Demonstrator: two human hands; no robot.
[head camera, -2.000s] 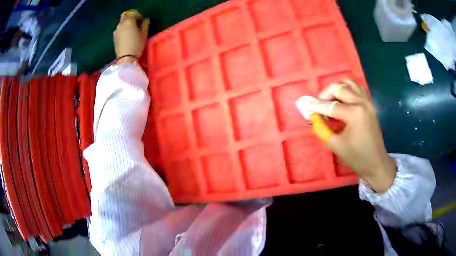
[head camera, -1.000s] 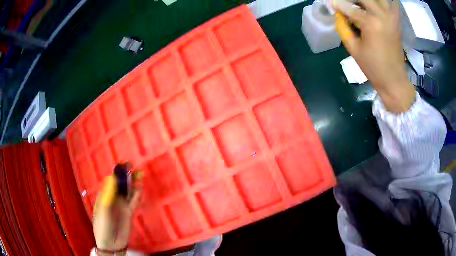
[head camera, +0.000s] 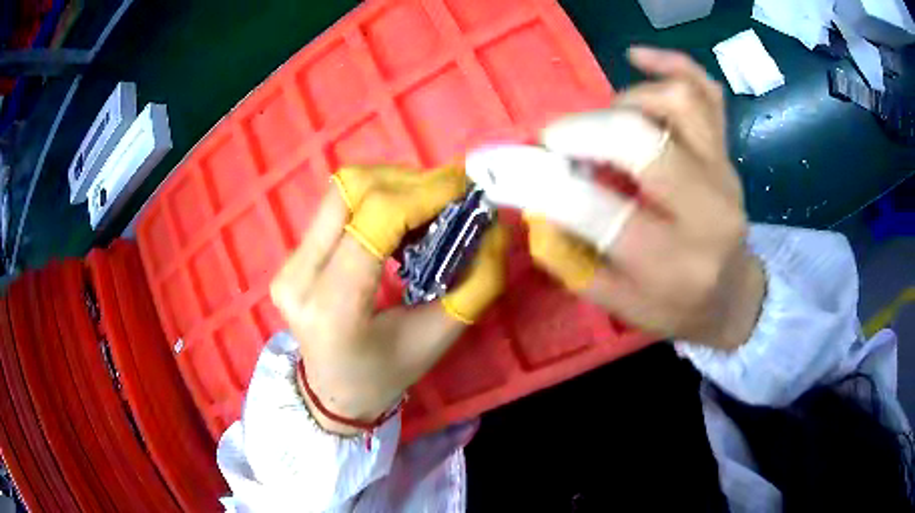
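Note:
My left hand (head camera: 401, 250), with yellow finger cots, holds a dark, shiny metal watch (head camera: 446, 243) between thumb and fingers, above the tray. My right hand (head camera: 642, 210) is just right of it, blurred, with a white wiping cloth (head camera: 547, 180) over its fingertips and a yellow cot on a lower finger. The cloth's tip is at the upper end of the watch; whether they touch is unclear. The red compartment tray (head camera: 263, 228) lies tilted below both hands. Its visible pockets are empty; several are hidden by the hands.
Stacked red trays (head camera: 60, 391) stand at the left. Two white fixture blocks (head camera: 130, 165) lie at the upper left. A whitish bottle (head camera: 676, 8) is cut off at the top edge. A white wipe (head camera: 748, 63), more wipes and dark ribbed strips (head camera: 855, 90) lie at the upper right.
My left hand has moved right and up from the tray's lower left with the dark watch. My right hand has come down from the bottle with the cloth, and both hands are now close together.

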